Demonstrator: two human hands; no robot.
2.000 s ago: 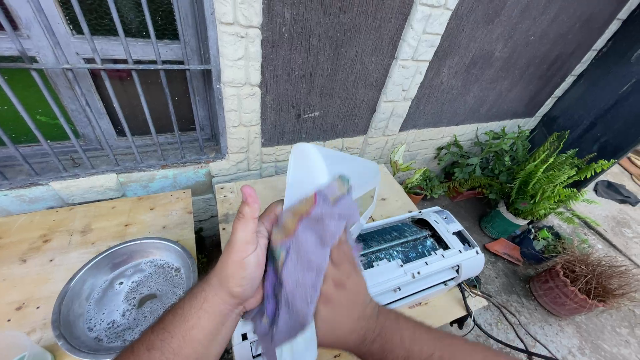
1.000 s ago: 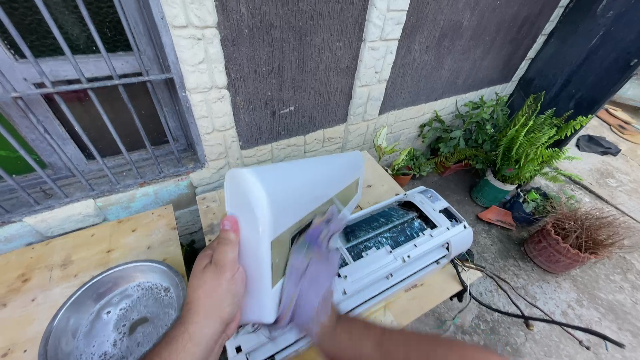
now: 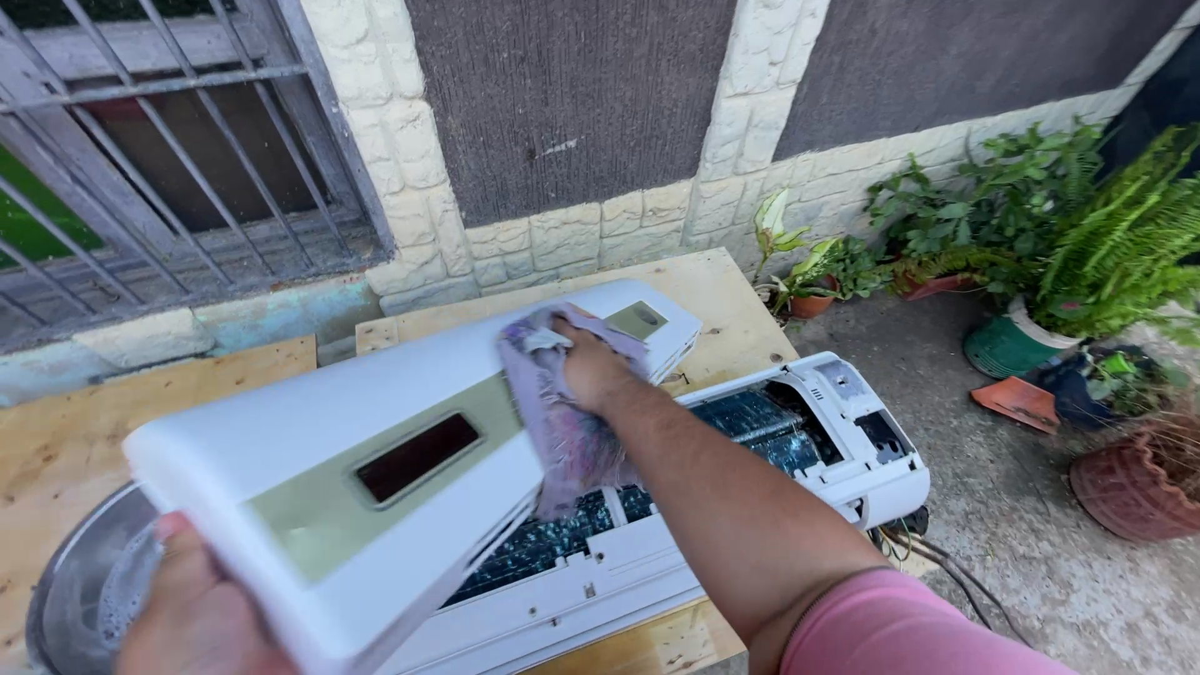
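Observation:
My left hand grips the near left end of a white plastic air conditioner cover, which has a greenish band and a dark display window. My right hand presses a purple patterned cloth onto the cover, right of that window; part of the cloth hangs over the cover's lower edge. Below and to the right of the cover lies the open body of the split air conditioner's indoor unit, its dark fins wet or speckled. The cover hides part of this body.
Wooden boards bear the unit. A metal basin of sudsy water stands at the left, partly behind my left hand. Cables trail from the unit's right end. Potted plants stand on the concrete at right. A barred window and wall are behind.
The cover has gone from raised and tilted to lying lengthwise across the view, above the unit. My right hand and the cloth have moved along it, away from my left hand.

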